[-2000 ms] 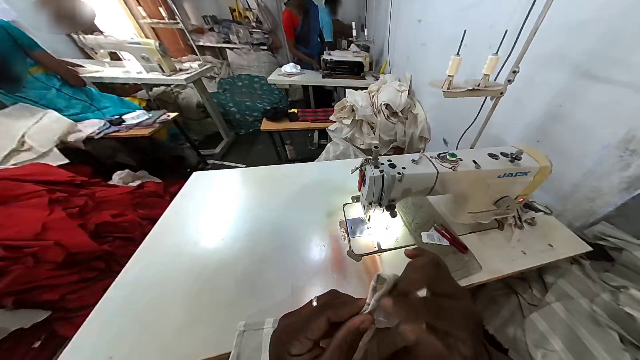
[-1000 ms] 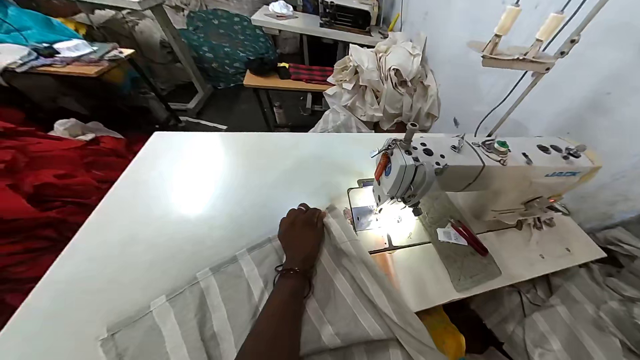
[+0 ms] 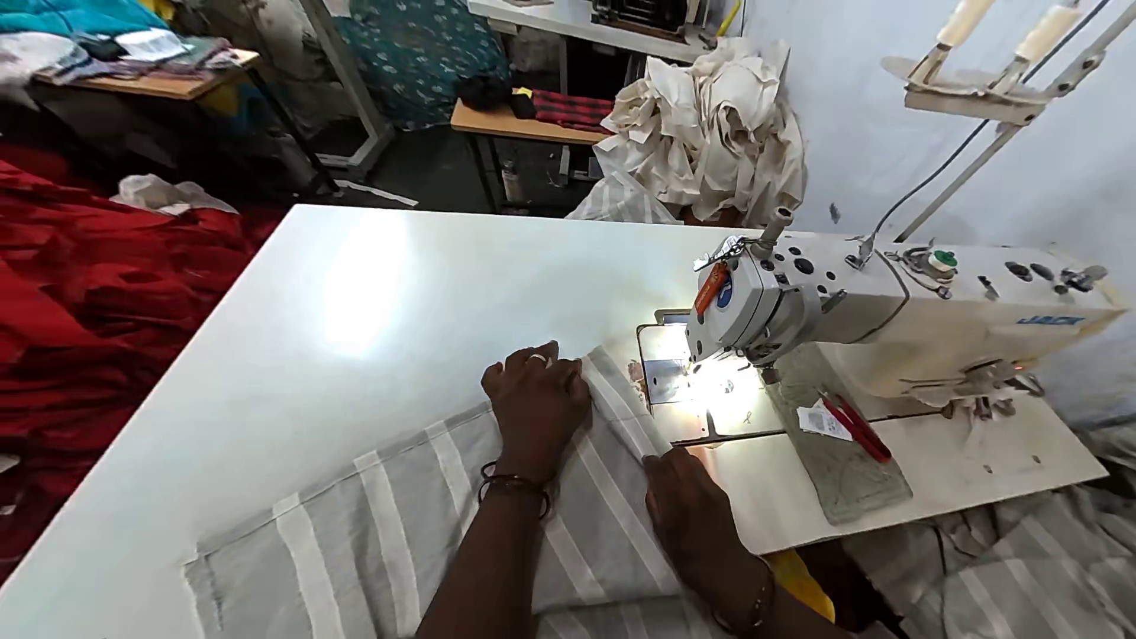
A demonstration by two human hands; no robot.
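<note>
Grey cloth with white stripes (image 3: 390,524) lies spread over the near part of the white table. My left hand (image 3: 537,404) presses on its top edge close to the upper corner, a ring on one finger. At the cloth's folded right edge, my right hand (image 3: 692,506) grips the hem with fingers and thumb. Just right of the cloth stands a Jack sewing machine (image 3: 887,293), its lamp lighting the needle plate (image 3: 670,382). The needle itself is lost in the glare. Red-handled thread snips (image 3: 856,426) and a small white label (image 3: 824,421) rest on the machine bed.
Red cloth (image 3: 106,355) is heaped left of the white table (image 3: 444,266). Beyond the far edge are a pile of cream cloth (image 3: 710,133) and a small wooden bench (image 3: 524,129). A thread stand (image 3: 972,102) rises at the back right.
The striped cloth, bunched in both hands in the oldest frame, lies spread on the table. My right hand, out of sight one second ago, is at its right edge. The view has tilted down.
</note>
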